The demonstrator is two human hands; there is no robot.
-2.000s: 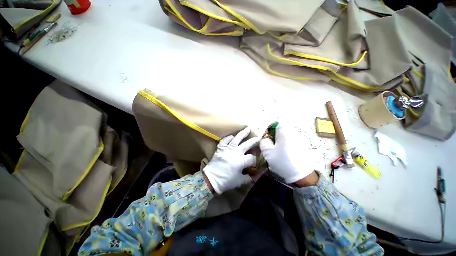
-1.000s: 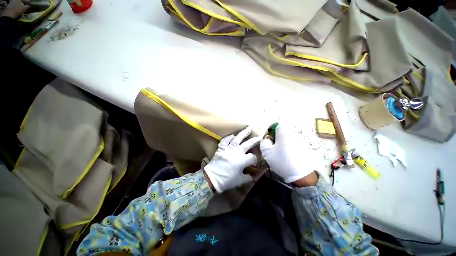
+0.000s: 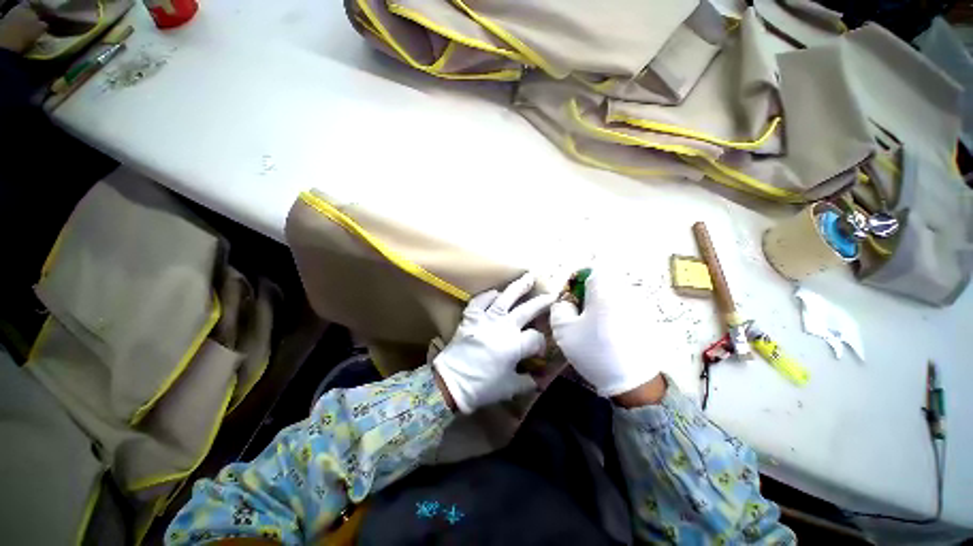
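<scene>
A taupe bag body (image 3: 373, 283) with a yellow edging strip lies over the table's near edge and hangs down towards my lap. My left hand (image 3: 491, 343), in a white glove, holds the bag near its right end. My right hand (image 3: 608, 336), also white-gloved, is beside it and is closed on a small green-ended tool (image 3: 579, 284), held upright at the bag's edge. The tool's lower end and the exact spot it touches are hidden by my fingers.
Yellow-edged bags are piled at the back (image 3: 683, 101) and at my left (image 3: 139, 320). To the right are a yellow block (image 3: 691, 274), wooden-handled tool (image 3: 715, 272), yellow tube (image 3: 782, 360), tan cup (image 3: 795, 251), white cloth (image 3: 830, 322) and corded tool (image 3: 935, 400). Another person's hand shows far left.
My right hand has shifted slightly left and down with the green-ended tool. My left hand and the bag have barely moved. Another person's hand has appeared at the upper left.
</scene>
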